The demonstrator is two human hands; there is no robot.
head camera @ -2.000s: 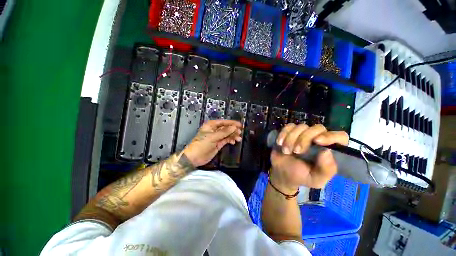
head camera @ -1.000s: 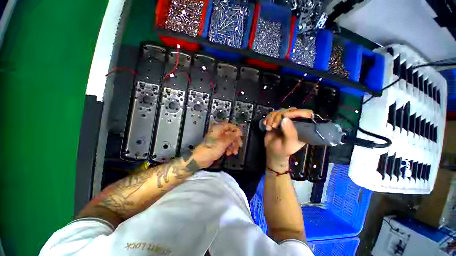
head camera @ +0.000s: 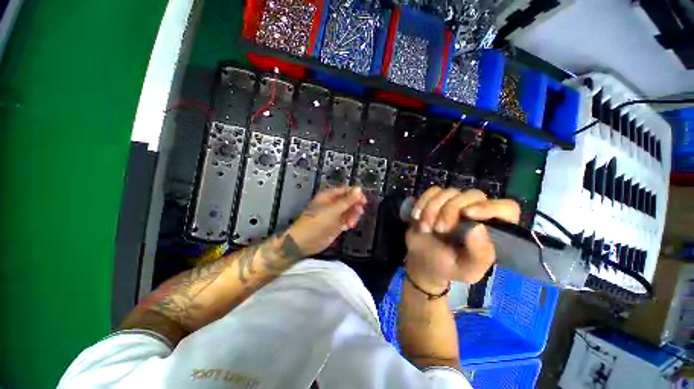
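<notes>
Lock panel housings (head camera: 254,185) lie side by side in a row, open side up, with grey mounting plates (head camera: 221,182) inside. My right hand (head camera: 456,232) is wrapped around a dark grey electric screwdriver (head camera: 525,249), held above the right part of the row. Its tip end points left and its black cord trails right. My left hand (head camera: 331,219) is over the middle housings with fingertips pinched together; whether a small screw is between them cannot be told. Thin red wire leads (head camera: 272,99) trail from the housing tops.
Red and blue screw bins (head camera: 350,38) stand in a row behind the housings. A white parts tray (head camera: 609,182) with rows of black pointed parts is at the right. Blue crates (head camera: 498,327) are at lower right. A green surface (head camera: 68,190) lies at the left.
Since one second ago, my right hand and the screwdriver have moved down and to the right. My left hand has stayed nearly in place, with its fingertips drawn closer together.
</notes>
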